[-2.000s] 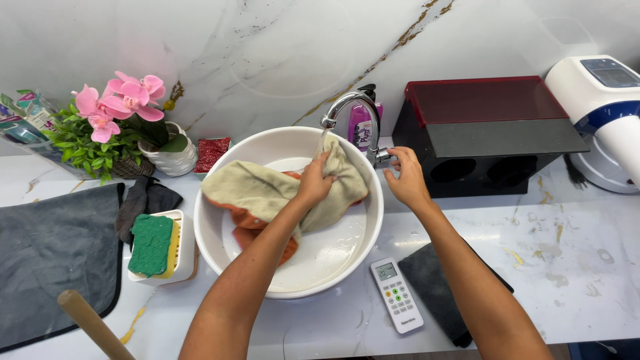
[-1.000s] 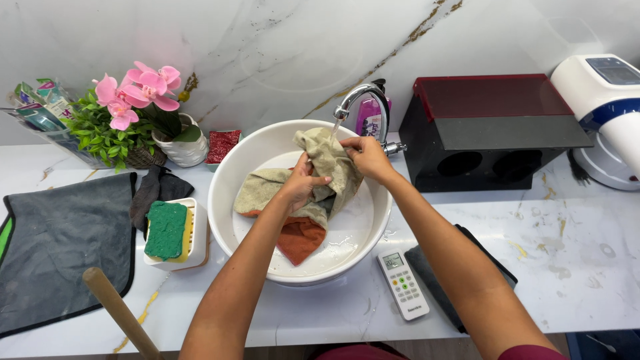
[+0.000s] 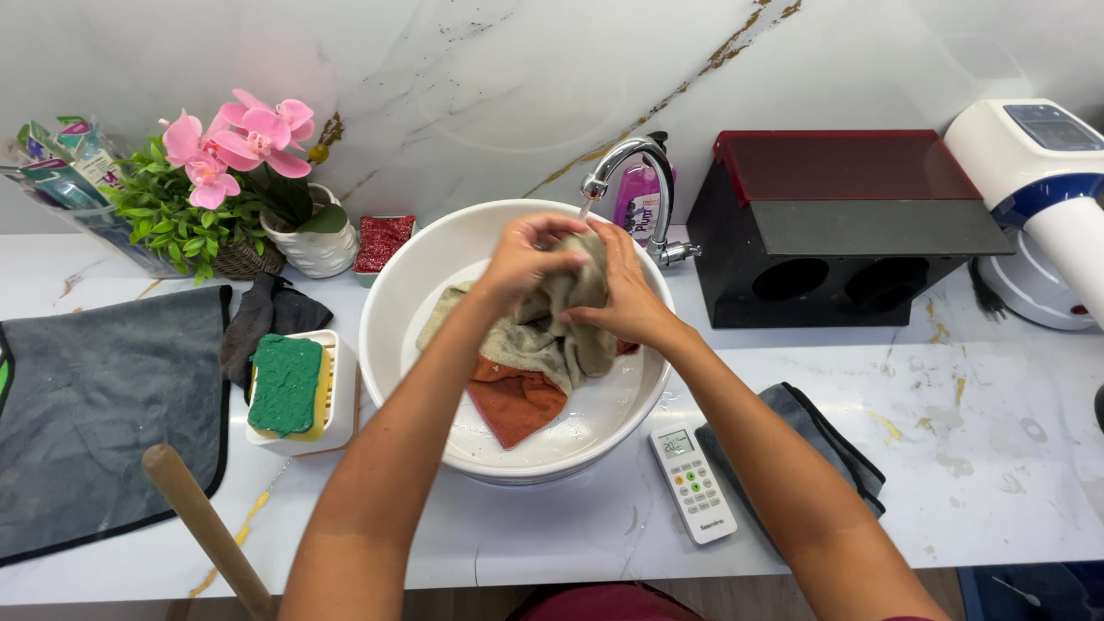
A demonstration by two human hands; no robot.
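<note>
A wet beige and rust-orange cloth [image 3: 526, 354] hangs from both hands into a round white vessel sink [image 3: 384, 328]. Its upper part is bunched under the chrome faucet [image 3: 660, 181], where a thin stream of water runs down onto it. My left hand [image 3: 530, 263] grips the bunch from the left, fingertips near the stream. From the right, my right hand [image 3: 625, 289] presses on the same bunch, its thumb low on the fabric. The orange corner of the cloth rests on the sink's bottom.
Left of the sink are a green and yellow sponge [image 3: 289, 385] in a white holder, a grey mat [image 3: 112, 414], a wooden stick [image 3: 207, 526] and potted flowers [image 3: 250, 142]. To the right are a remote control [image 3: 693, 483], folded grey cloth [image 3: 793, 457] and black box [image 3: 845, 259]. Purple bottle [image 3: 636, 203] stands behind the faucet.
My right hand has left the faucet's handle, where it was two seconds ago, and holds the cloth. Water now runs from the spout, and the cloth is bunched higher between both hands.
</note>
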